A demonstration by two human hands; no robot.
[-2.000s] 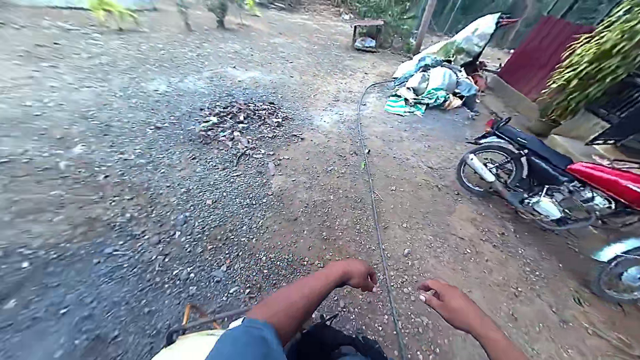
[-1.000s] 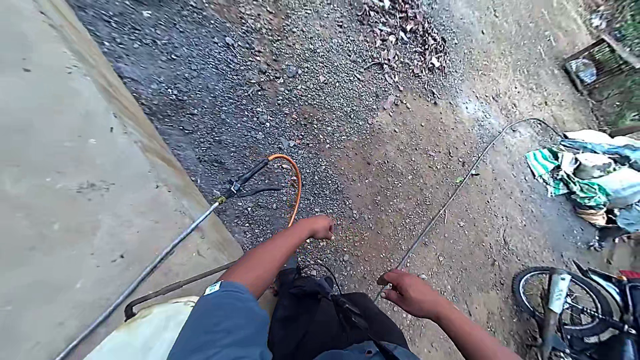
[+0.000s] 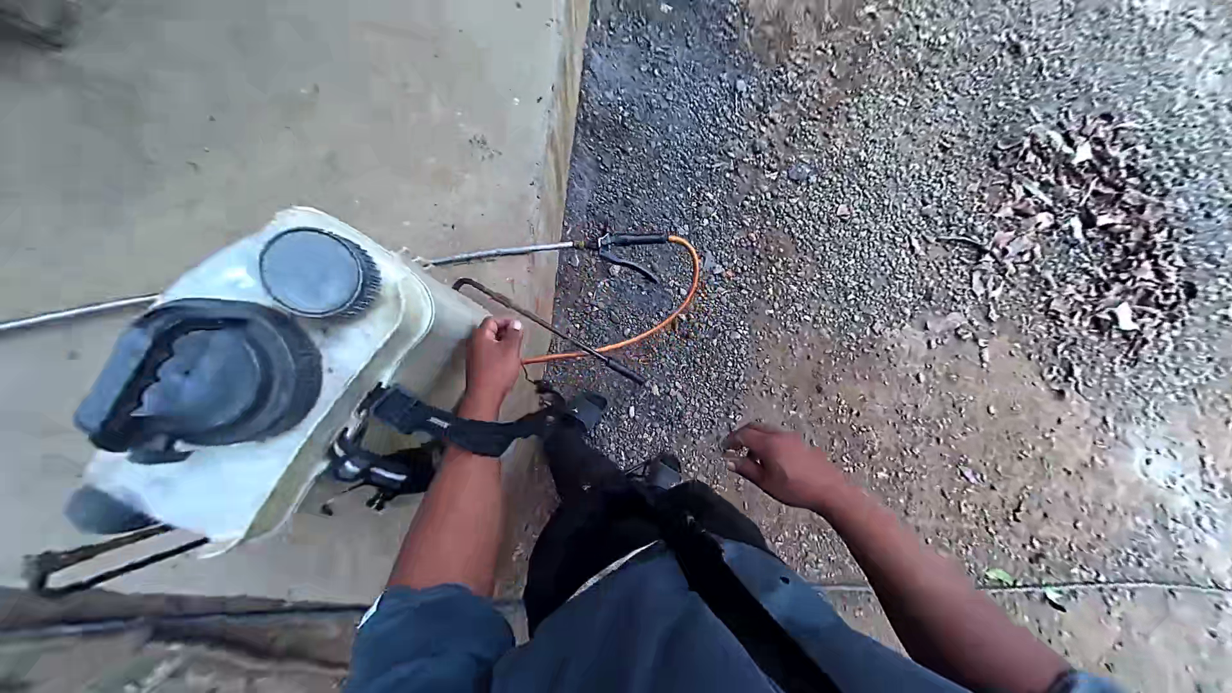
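A white plastic knapsack sprayer tank with a round dark lid and a larger black cap stands on a concrete ledge. My left hand is beside the tank, fingers curled; whether it grips anything does not show. A black shoulder strap crosses that forearm. Ahead of the hand are a bent metal lever, an orange hose and the spray lance's trigger handle. My right hand hangs over the gravel, fingers loosely curled and apart, with nothing seen in them.
The concrete ledge ends in an edge along the gravel. A heap of dry leaves lies at the upper right. A dark hose or cable runs over the ground at the lower right.
The view has swung far toward the ledge, bringing the tank into sight. My left hand now has the strap across its forearm, which the earlier frames do not show.
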